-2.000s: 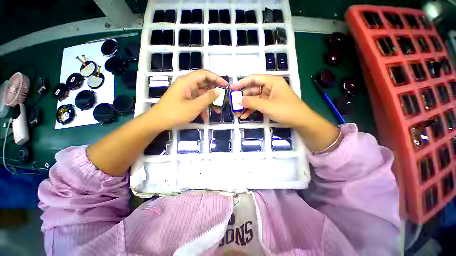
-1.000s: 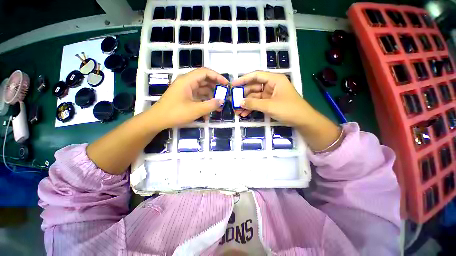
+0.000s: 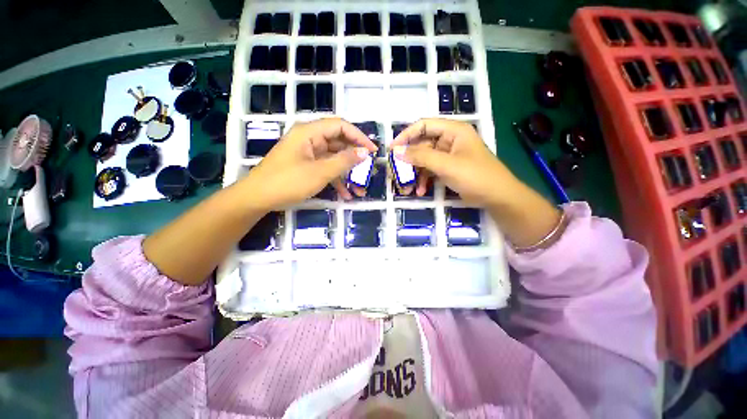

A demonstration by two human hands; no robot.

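My left hand (image 3: pixel 315 160) holds a small dark rectangular unit (image 3: pixel 361 169) between thumb and fingers; its face shows a bright white patch with a blue edge. My right hand (image 3: pixel 451 159) holds a similar unit (image 3: pixel 403 168), also with a white patch on its face. The two units are apart and tilt away from each other at the top. Both hands are over the middle of the white compartment tray (image 3: pixel 360 282). Most visible cells hold dark glossy units in pairs. One cell in the third row and the bottom row hold none. My hands hide some middle cells.
A tilted red compartment tray (image 3: pixel 635 168) with dark units stands at right. A blue pen (image 3: pixel 547 170) and dark red round pieces (image 3: pixel 573 140) lie between the trays. At left are black round parts (image 3: pixel 142 159) on white paper (image 3: pixel 123 90), and a handheld fan (image 3: pixel 33 143).
Both hands have moved slightly apart. The two units have separated further and tilted, their upper ends apart. The trays show no change beyond a slight view shift.
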